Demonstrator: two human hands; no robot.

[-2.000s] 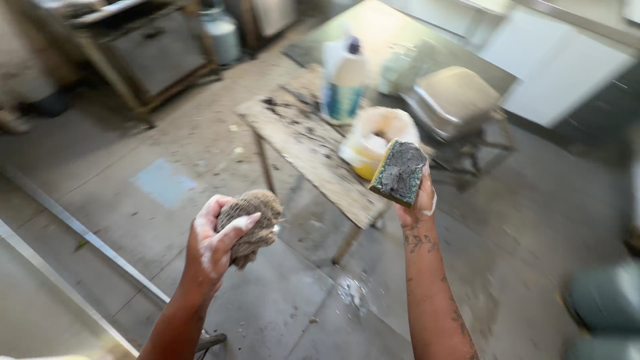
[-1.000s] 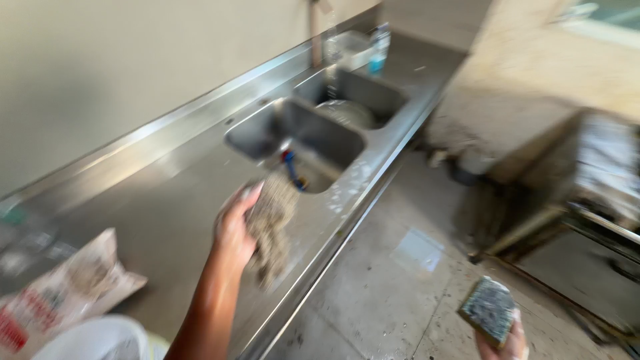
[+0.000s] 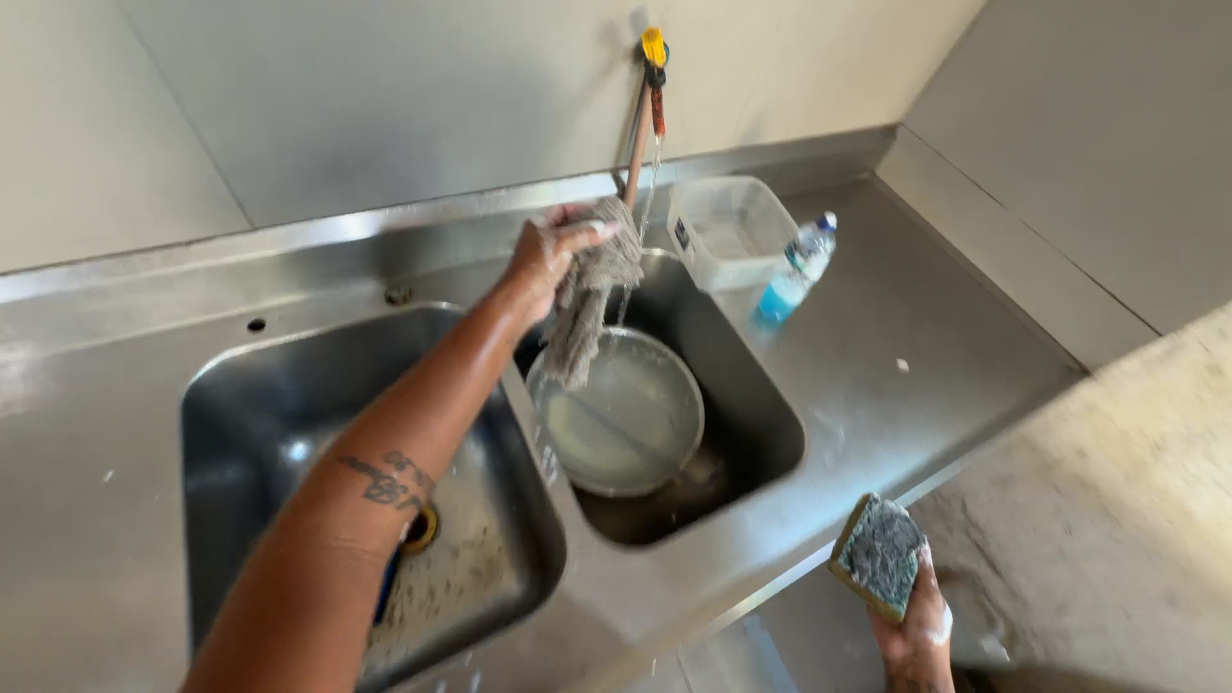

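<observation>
My left hand [image 3: 563,250] grips a bunched grey-brown cloth [image 3: 602,274] above the right sink basin [image 3: 760,423]. Just right of the cloth, a thin stream of water falls from a tap with a yellow handle [image 3: 654,48]. Below, a round bowl of cloudy water [image 3: 640,423] sits in that basin. At the lower right, past the counter's front edge, my right hand [image 3: 914,616] holds a scouring sponge [image 3: 881,555], its dark, soiled scrubbing side showing. White suds cling to both hands.
A clear plastic tub [image 3: 736,236] and a bottle with blue liquid [image 3: 797,269] rest on the steel counter [image 3: 905,356] right of the basins. The left basin [image 3: 481,577] has a drain and a blue object partly hidden by my forearm. A wall runs behind.
The view has swung from a room with a table to the sinks. My left hand with the cloth is now over the right basin, beside the running water. Both hands keep what they held.
</observation>
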